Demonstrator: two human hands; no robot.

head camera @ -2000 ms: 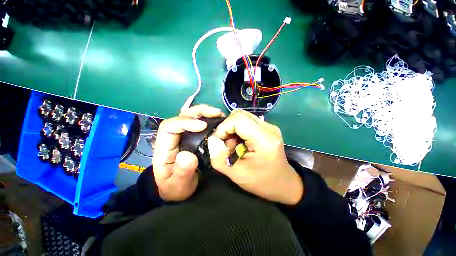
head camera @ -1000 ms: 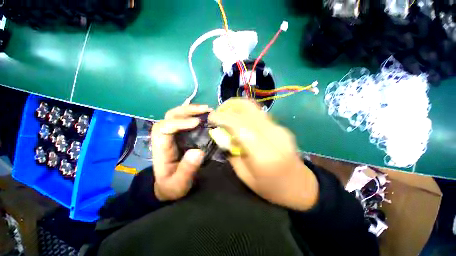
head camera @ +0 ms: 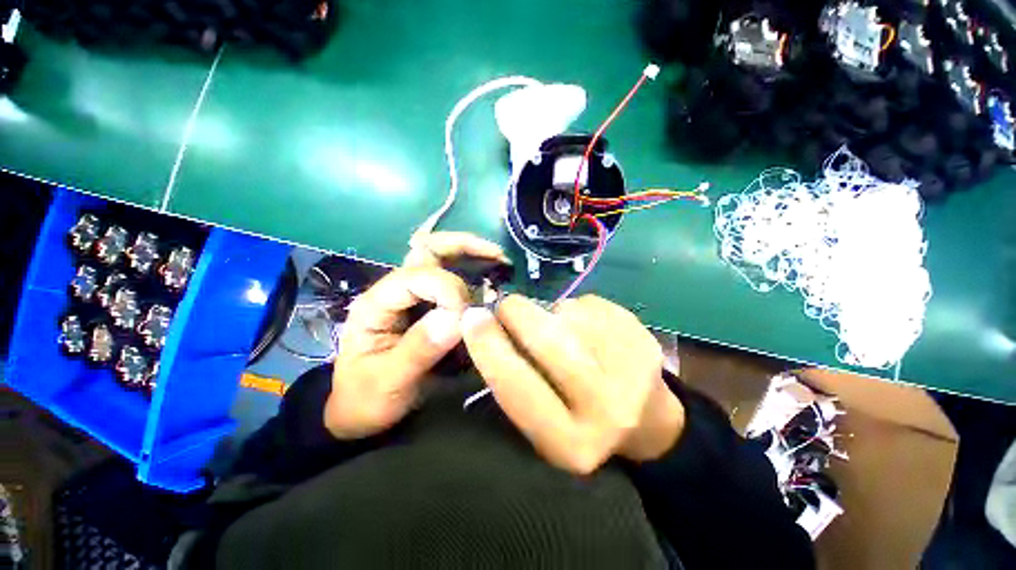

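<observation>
The round black base housing [head camera: 544,229] lies open on the green bench, joined to a white bracket [head camera: 541,109]. A red lead points up and away to a white plug [head camera: 651,71]; another wire bundle [head camera: 657,198] points right. A wire curves from the housing down to my right hand. My left hand [head camera: 392,343] holds a dark part, likely the camera head [head camera: 504,272], mostly hidden by my fingers. My right hand [head camera: 574,373] pinches with thumb and fingertips against it; what it grips is hidden, apart from the wire running to it. A slim pale tip [head camera: 477,397] shows below my right hand.
A tangled pile of white loops [head camera: 863,262] lies right on the bench. Black camera heads [head camera: 758,95] stand at the rear right. A blue bin [head camera: 195,367] with silvery modules is left below the bench. A cardboard box [head camera: 891,445] with white and black parts is lower right.
The yellow grip in my right hand no longer shows. The wires that ran up over the bracket now curve down from the housing to my right hand. My fingertips meet at the dark part.
</observation>
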